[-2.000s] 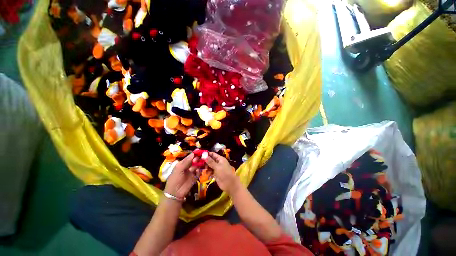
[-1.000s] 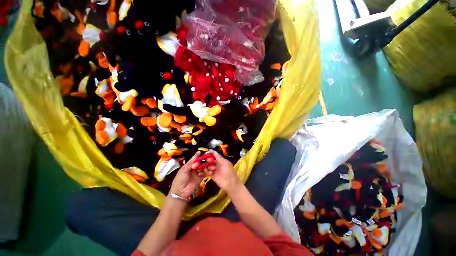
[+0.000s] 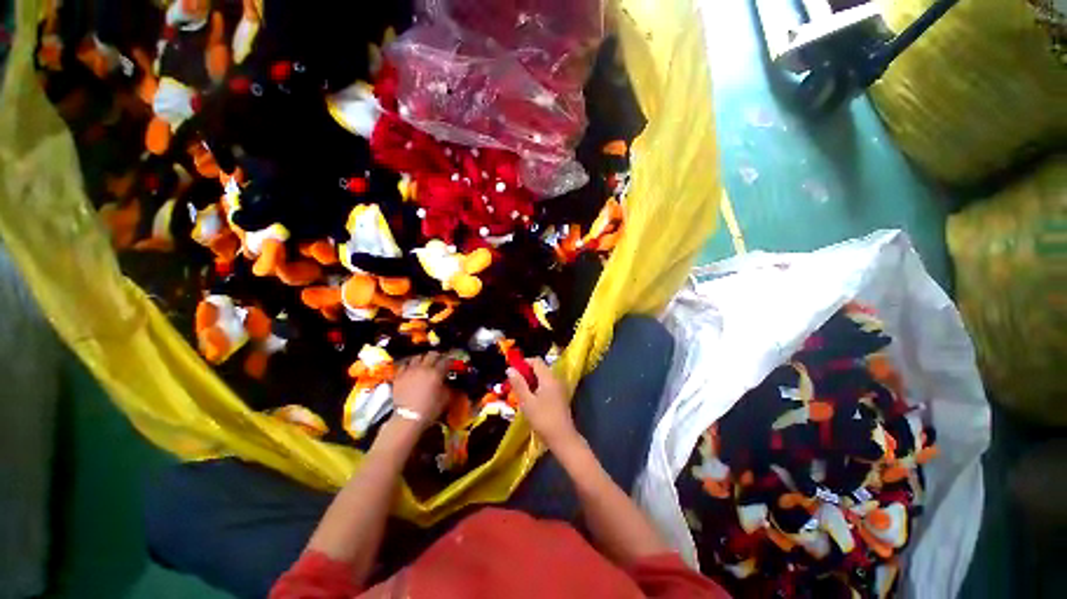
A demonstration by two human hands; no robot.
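My right hand [image 3: 543, 398] holds a small red hat [image 3: 523, 372] between its fingers at the near side of the toy pile. My left hand [image 3: 422, 386] lies palm down on the plush penguins, fingers forward, left of my right hand; what is under its fingers is hidden. Plush penguins [image 3: 453, 267] in black, white and orange fill the yellow sack [image 3: 669, 176]. Loose red hats with white dots [image 3: 462, 193] lie in a heap at the far side, beside a clear plastic bag of hats [image 3: 491, 88].
A white woven sack [image 3: 749, 339] stands open at my right with penguins in it. A hand truck or pallet jack [image 3: 825, 53] is at the upper right on the green floor [image 3: 796, 176]. Full yellow sacks [image 3: 1012, 281] stand at the right edge. My legs are beside the yellow sack.
My hands were together around the red hat; now they are apart. My left hand has moved down onto the toys, and the hat is in my right hand. The view has shifted slightly.
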